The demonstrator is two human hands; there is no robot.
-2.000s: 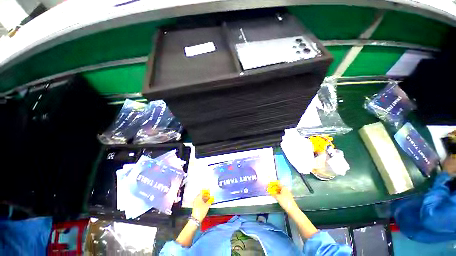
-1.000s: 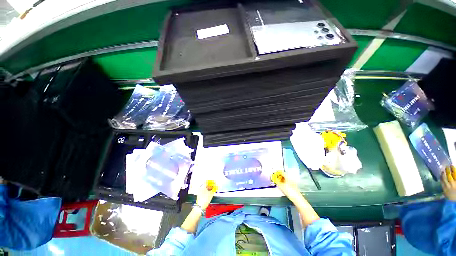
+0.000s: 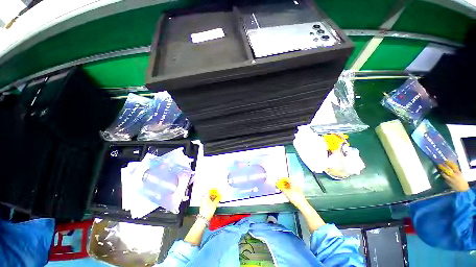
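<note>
A printed blue-purple film point(image 3: 248, 178) reading "SMART TABLET" lies flat in front of me over a white mat point(image 3: 209, 169). Whether a tablet is under it, I cannot tell. My left hand point(image 3: 210, 202), with yellow-orange finger cots, holds its lower left corner. My right hand point(image 3: 288, 189), also with finger cots, holds its lower right corner. Loose printed films point(image 3: 156, 182) lie fanned on a black tray point(image 3: 107, 172) to the left.
A tall stack of black trays point(image 3: 250, 104) stands behind the mat, a silver-backed tablet point(image 3: 287, 40) on top. Right are wipes point(image 3: 312, 151), a thin dark stick point(image 3: 318, 182) and a long cream block point(image 3: 402, 156). Another person's hand point(image 3: 453, 174) touches a film point(image 3: 433, 141).
Both my hands stay at the film's lower corners; the film shows little change beyond the shifting view. The neighbour's hand at the right has moved onto a film there.
</note>
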